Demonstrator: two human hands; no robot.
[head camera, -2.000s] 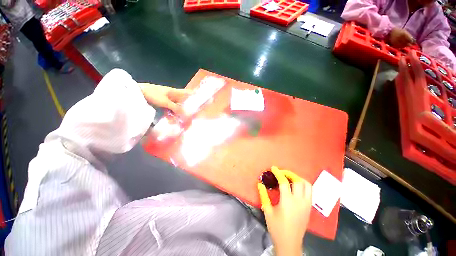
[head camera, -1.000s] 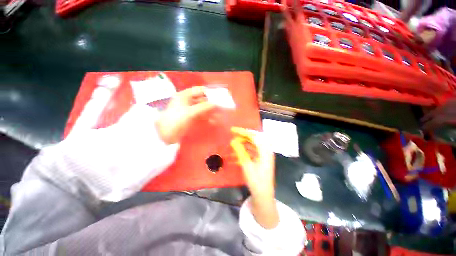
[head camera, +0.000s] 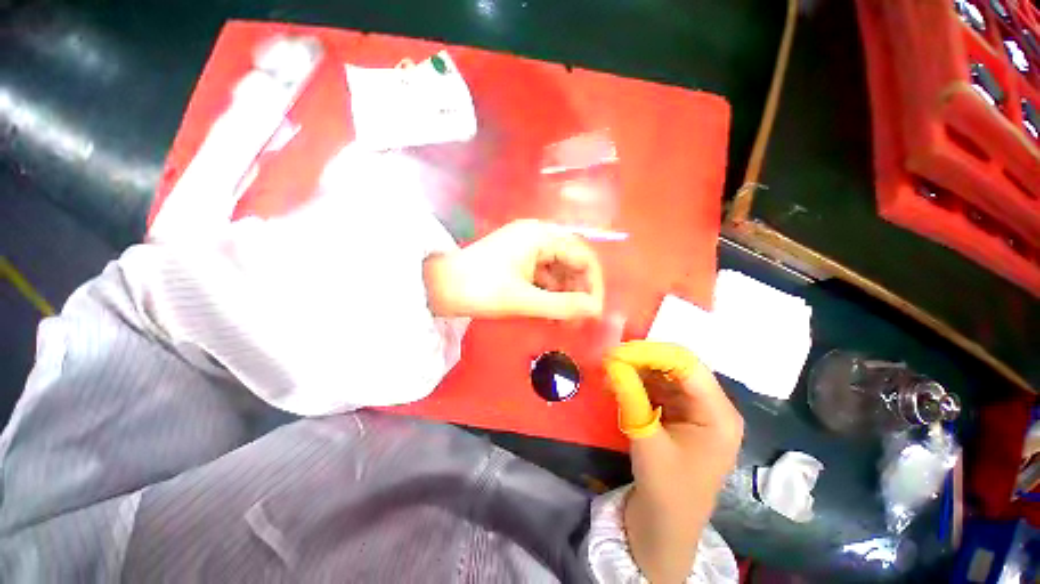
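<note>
A dark round watch head (head camera: 555, 376) lies on the red work mat (head camera: 673, 148) near its front edge, untouched. My left hand (head camera: 519, 274) is bent above the mat, behind the watch head, with thumb and fingertips together. My right hand (head camera: 679, 428), with orange-yellow finger cots, is at the mat's front right, thumb and finger pinched. A faint, blurred piece of clear film (head camera: 612, 332) shows between the fingertips of both hands. Another clear film sheet (head camera: 582, 188) lies on the mat behind my left hand.
A white label (head camera: 413, 105) and long pale strip (head camera: 245, 137) lie at the mat's left. A white card (head camera: 681, 325), wipe (head camera: 764, 333), clear bottle (head camera: 872, 390) and crumpled tissue (head camera: 790, 485) are right. A raised shelf holds red watch trays (head camera: 952, 171).
My right hand has let go of the watch head, which now lies on the mat. My left hand has come from the far left to close beside my right fingertips. The view has shifted.
</note>
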